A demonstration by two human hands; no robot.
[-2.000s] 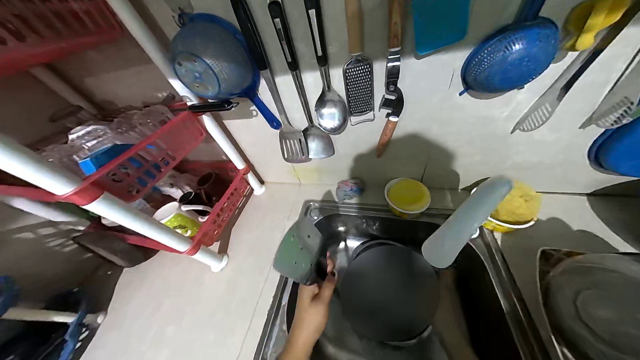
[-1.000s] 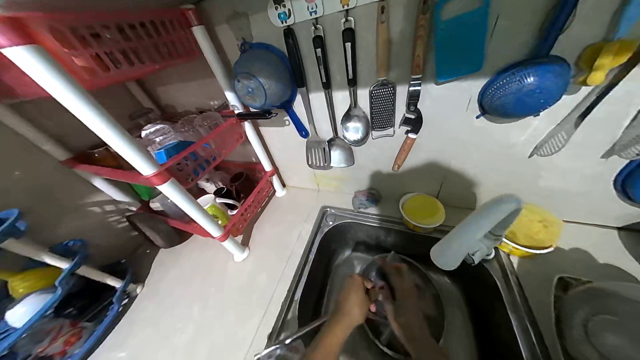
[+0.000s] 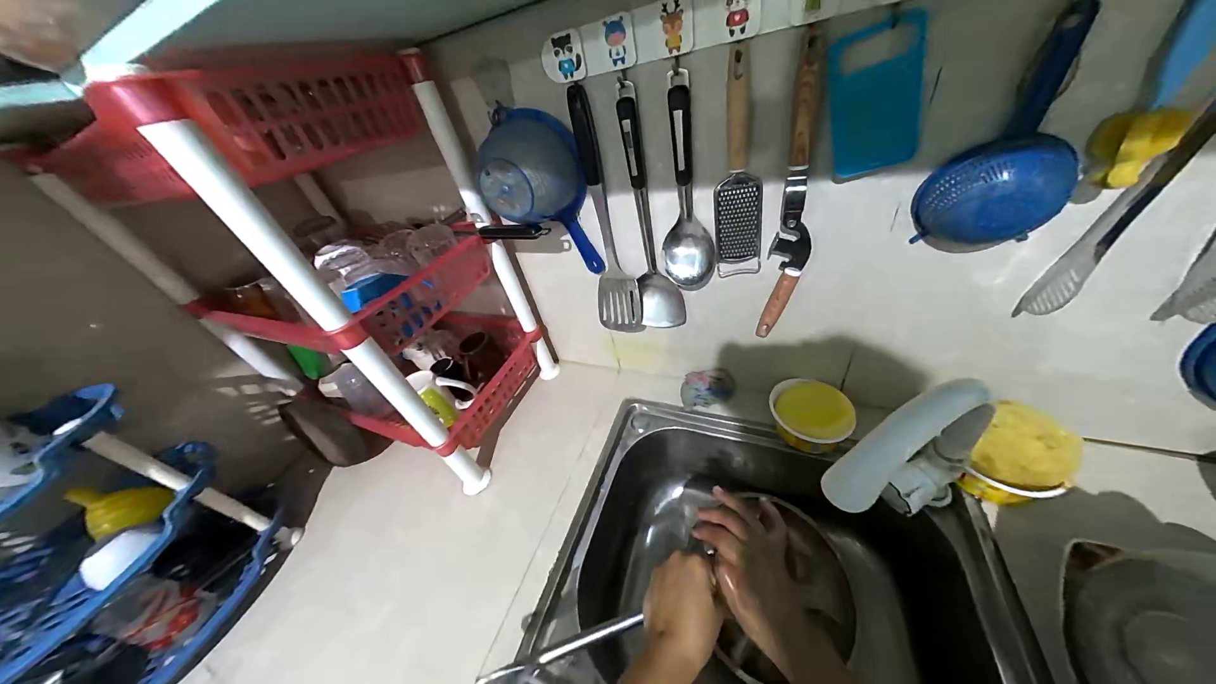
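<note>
Both hands are low in the stainless steel sink [image 3: 632, 451], over a round pan or lid [image 3: 826, 570] lying in the basin. My left hand [image 3: 682, 603] is closed around a thin metal rod or handle [image 3: 589, 638] that slants out over the sink's left edge. My right hand [image 3: 750, 560] lies against the left one, fingers stretched forward over it; what sits between them is hidden. The grey faucet spout [image 3: 902, 442] reaches over the basin to the right of both hands.
Behind the sink stand a yellow tub [image 3: 813, 412] and a yellow sponge [image 3: 1021, 445] on a bowl. Utensils, including a grater [image 3: 738, 223], hang on the wall. A red basket rack [image 3: 494, 394] stands left; a blue rack [image 3: 180, 522] is lower left. A round metal vessel [image 3: 1149, 608] lies right.
Two seconds ago one hand held a greenish flat thing above a dark pan; it no longer shows. Both hands are now together in the sink. The view has shifted left.
</note>
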